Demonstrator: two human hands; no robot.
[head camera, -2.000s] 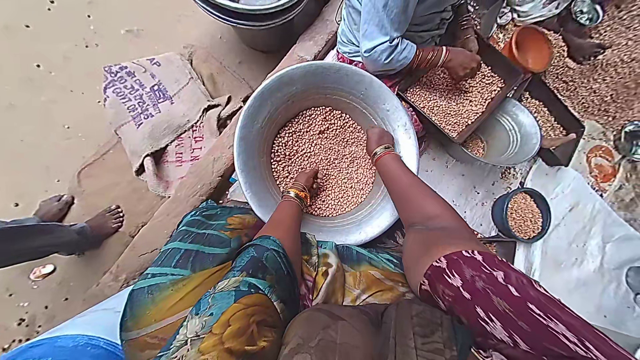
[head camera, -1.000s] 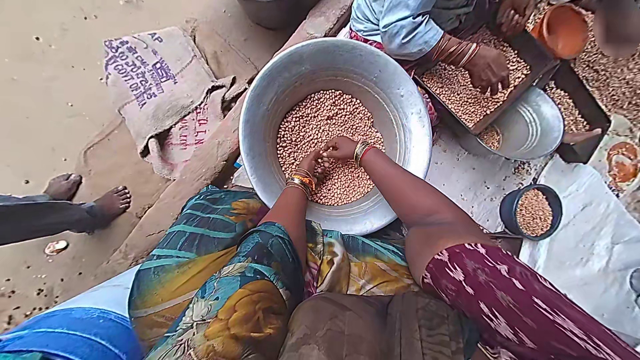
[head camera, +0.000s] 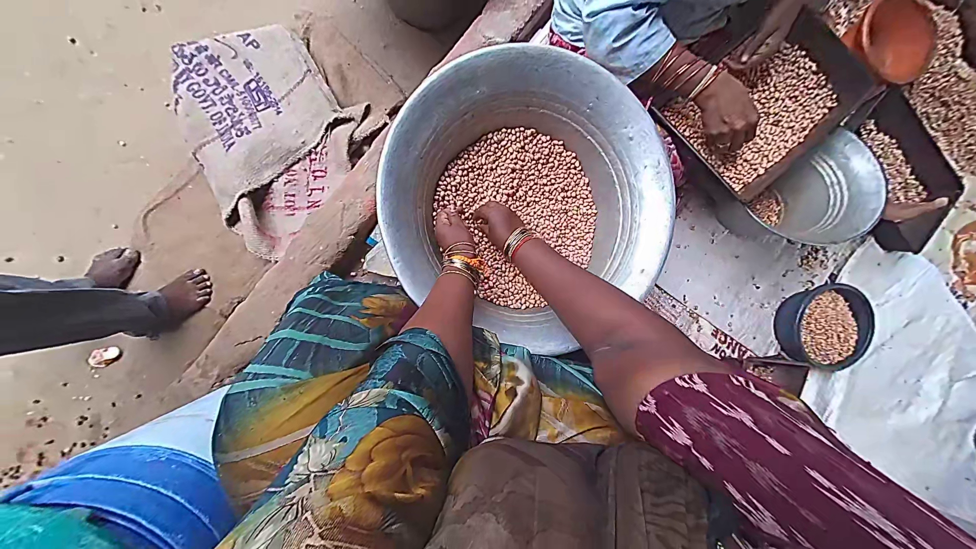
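A large, deep metal basin stands against my lap, its bottom covered with light brown, peanut-like kernels. My left hand rests over the kernels at the basin's left side, with bangles and an orange band at the wrist. Close to its right, my right hand reaches down to the same kernels, fingers bent. Whether either hand has kernels in its fingers cannot be told, since the fingertips are small and partly hidden.
At upper right, another person's hand touches kernels in a dark rectangular tray. Beside it are a smaller metal basin and an orange bowl. A dark cup of kernels stands right. Printed sacks and a person's feet are left.
My right hand has moved from the basin's right side across to the left, near my left hand. Both hands are now farther left over the kernels than one second ago.
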